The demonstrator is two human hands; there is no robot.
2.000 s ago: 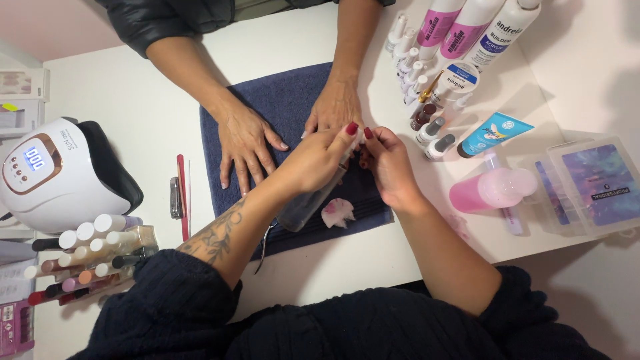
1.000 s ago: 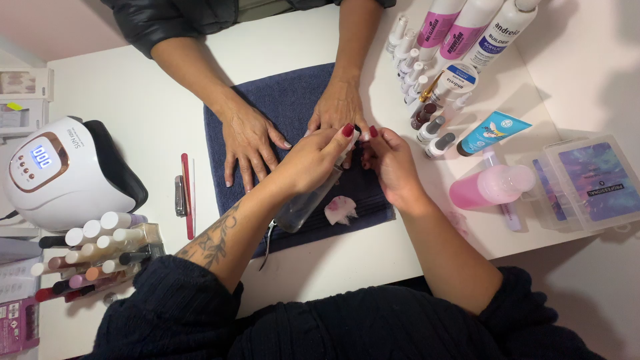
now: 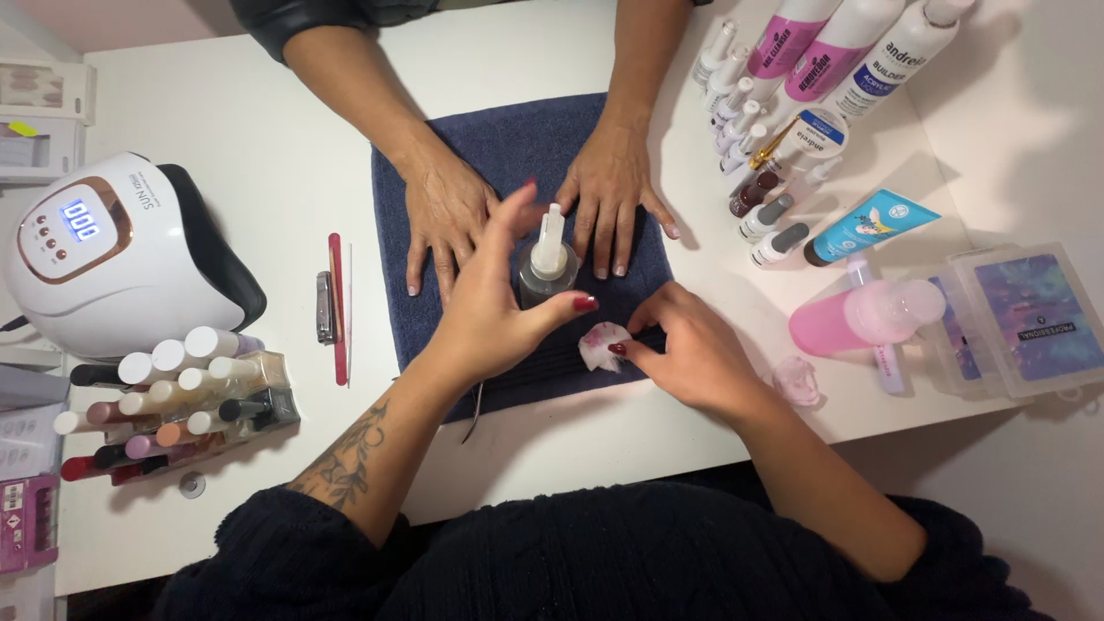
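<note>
A spray bottle (image 3: 549, 259) with a white nozzle stands upright on the dark blue towel (image 3: 526, 129). Just left of it is my left hand (image 3: 496, 293), thumb and fingers spread apart around its near side without closing on it. With thumb and fingertips, my right hand (image 3: 681, 345) grips the edge of a pink-stained cotton pad (image 3: 604, 347) on the towel's lower right part. Another person's two hands lie palm down on the towel, one hand (image 3: 444, 211) beyond my left hand, the other hand (image 3: 611, 190) right of the bottle.
At left are a white nail lamp (image 3: 129, 250), nail polish bottles (image 3: 190, 388), a nail clipper (image 3: 324, 308) and a red nail file (image 3: 337, 310). Product bottles (image 3: 841, 60), a blue tube (image 3: 871, 226), a pink pump bottle (image 3: 854, 317) and plastic cases (image 3: 1035, 319) stand at right.
My hands, together near the other person's fingers before, have moved apart. My left hand has opened beside the bottle, and my right hand has come down to the cotton pad.
</note>
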